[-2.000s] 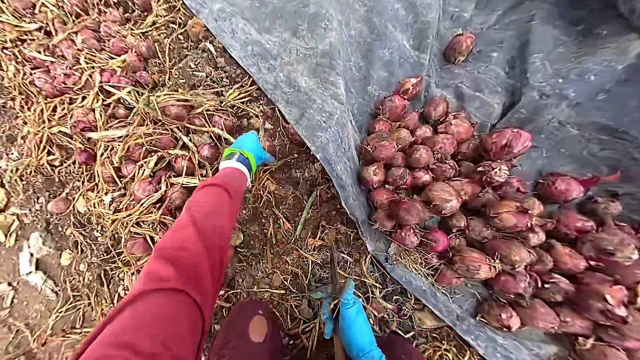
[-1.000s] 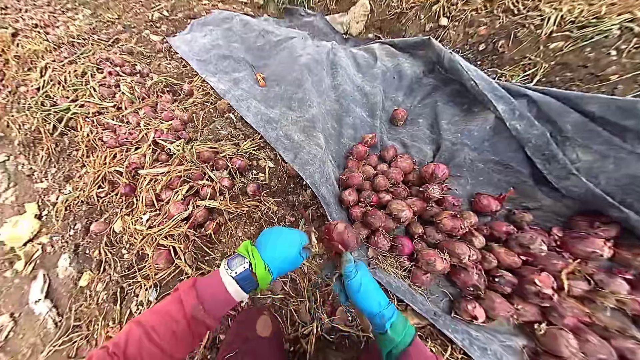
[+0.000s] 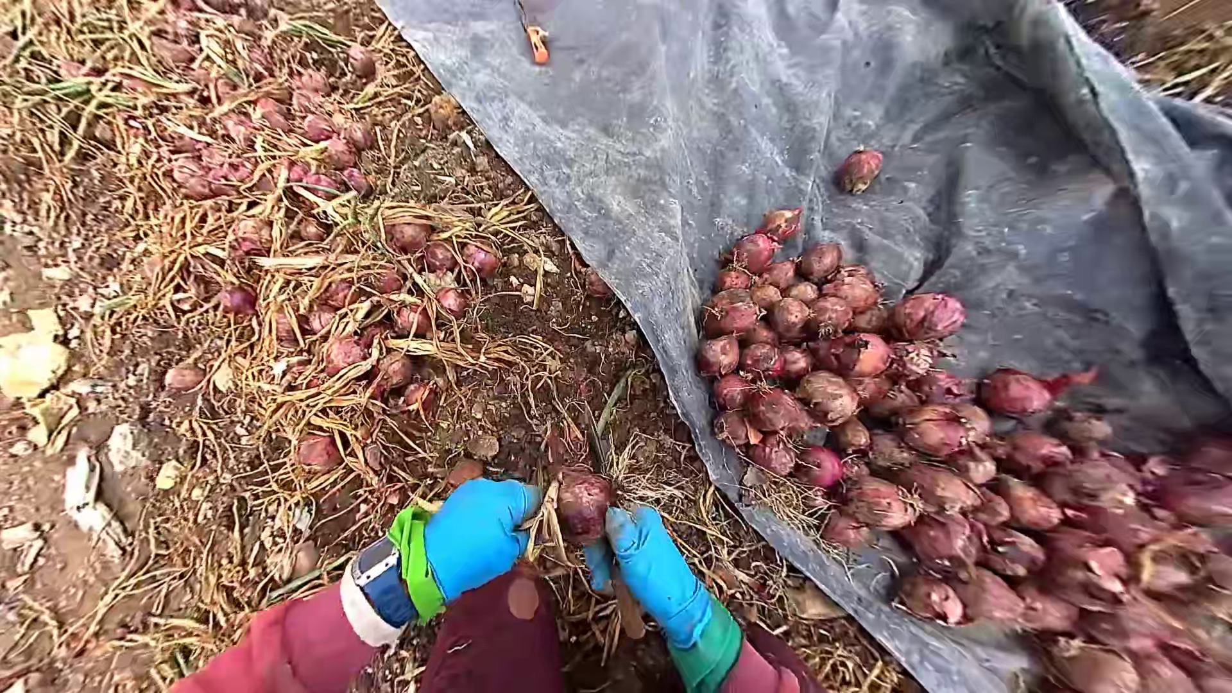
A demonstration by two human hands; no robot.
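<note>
A red onion (image 3: 583,504) is between my two blue-gloved hands, low in the centre of the head view. My left hand (image 3: 481,535), with a watch and a green band at the wrist, is closed on dry leaves at the onion's left side. My right hand (image 3: 652,568) grips the handle of a knife (image 3: 628,599), its thumb near the onion; the dark blade shows partly, behind the onion. Right of my hands a large heap of red onions (image 3: 828,397) lies on a grey plastic sheet (image 3: 616,144).
Red onions with dry leaves (image 3: 342,354) lie on the soil to the left. A single onion (image 3: 858,170) rests on the sheet above the heap. A small orange object (image 3: 537,44) is near the sheet's top. Pale stones (image 3: 31,364) are at far left.
Two seconds ago my left hand was reaching down among the onions on the soil, apart from my right. It is now beside my right hand, with an onion between them.
</note>
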